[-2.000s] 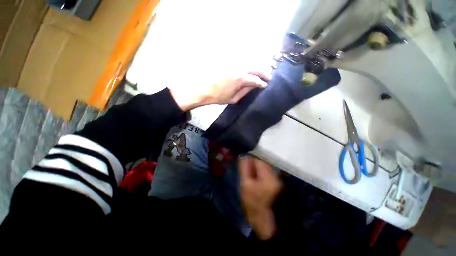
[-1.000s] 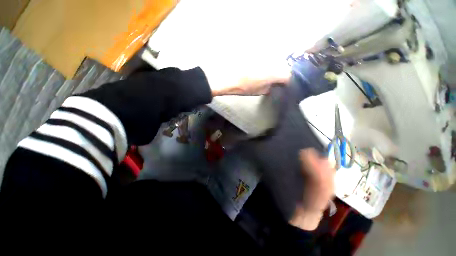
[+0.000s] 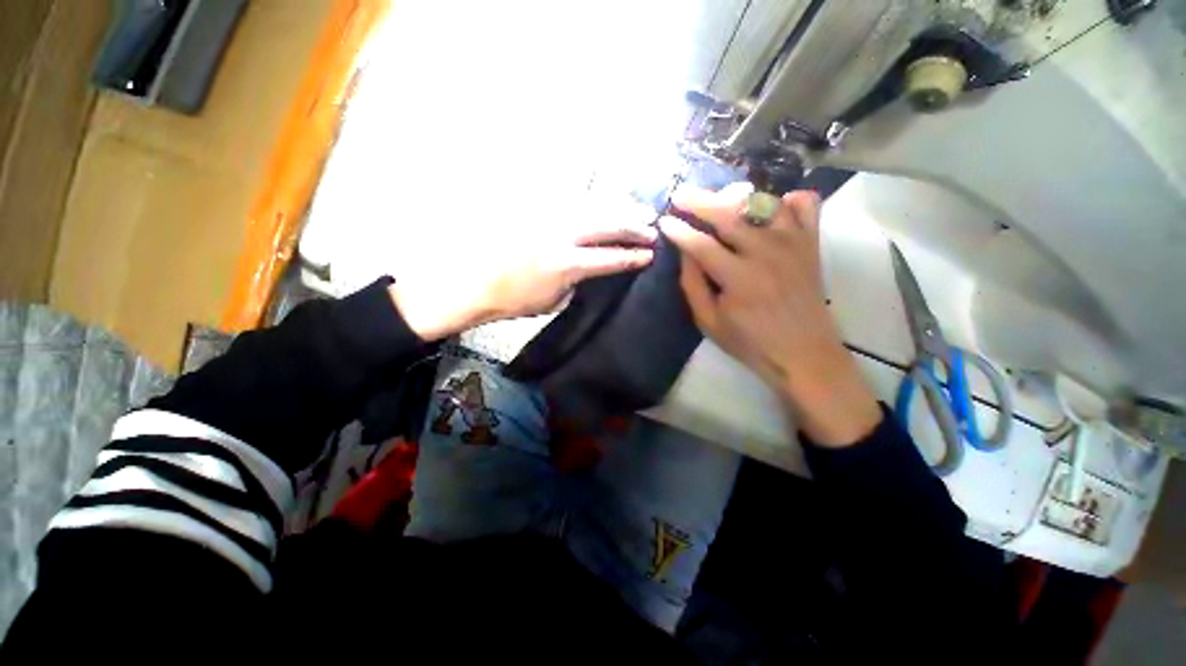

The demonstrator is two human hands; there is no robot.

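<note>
A dark fabric piece (image 3: 620,341) runs from under the presser foot and needle area (image 3: 713,141) of the white sewing machine down over the table's front edge towards my lap. My left hand (image 3: 533,276) presses on the fabric's left side with its fingertips, near the needle. My right hand (image 3: 754,267) lies on the fabric's right side, fingers just in front of the presser foot. Both hands hold the fabric flat. The needle tip is lost in the glare of the lamp.
Scissors with blue handles (image 3: 939,371) lie on the table right of my right hand. A round tan knob (image 3: 935,82) is on the machine head. Brown cardboard (image 3: 156,195) with orange tape and a grey tray (image 3: 169,52) are at the upper left. Red material (image 3: 373,491) is beside my lap.
My right hand has moved from above my lap up to the fabric by the needle. The fabric, lifted and blurred a second before, now lies on the table. My left hand has moved slightly back.
</note>
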